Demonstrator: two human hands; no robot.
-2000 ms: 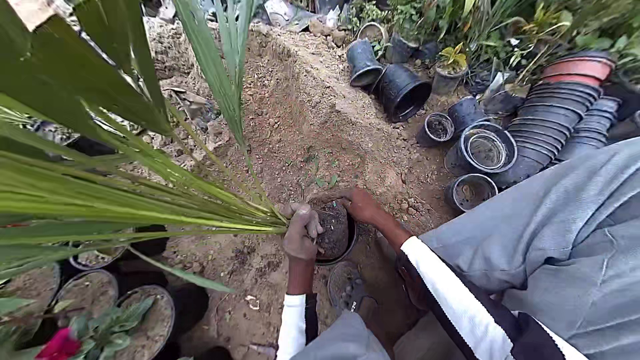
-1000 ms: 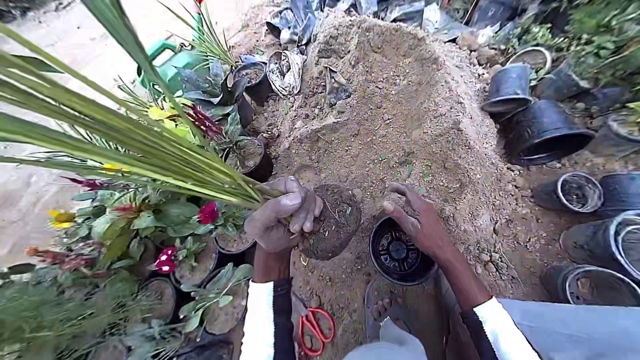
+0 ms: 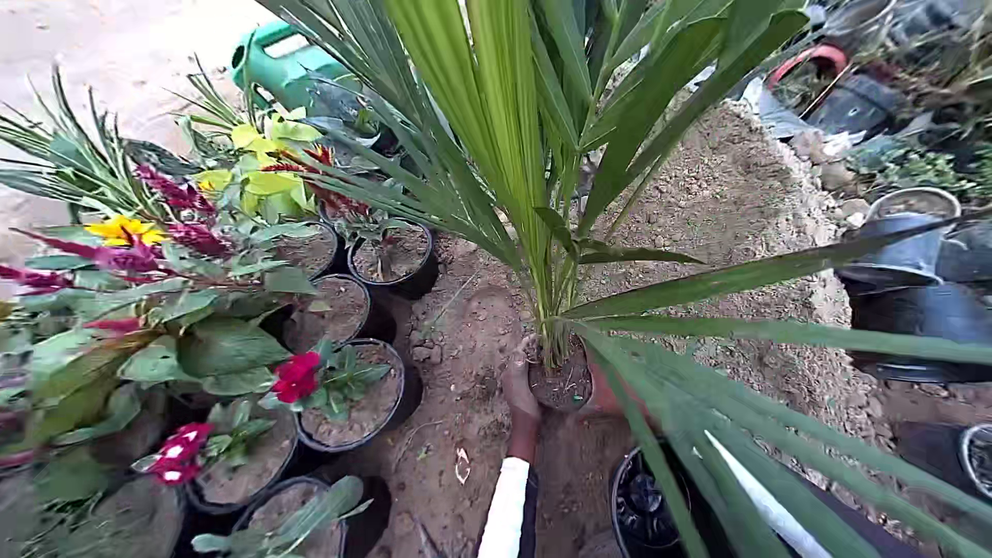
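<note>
A palm-like plant with long green blades (image 3: 504,139) stands upright over its round root ball of soil (image 3: 559,384). My left hand (image 3: 521,387) holds the left side of the root ball. On its right side is my right hand (image 3: 616,395), partly hidden behind the blades, its fingers out of sight. Below and to the right, an empty black plastic pot (image 3: 647,496) sits on the ground, partly covered by leaves.
Potted flowering plants in black pots (image 3: 399,411) fill the left side. A green watering can (image 3: 291,70) lies at the upper left. A soil mound (image 3: 721,186) rises behind the plant. Black pots (image 3: 922,325) lie at the right, with a red-rimmed pot (image 3: 814,66) above.
The plant has gone from leaning left to upright. My right hand, apart from the root ball and by the black pot one second ago, is now at the root ball's right side.
</note>
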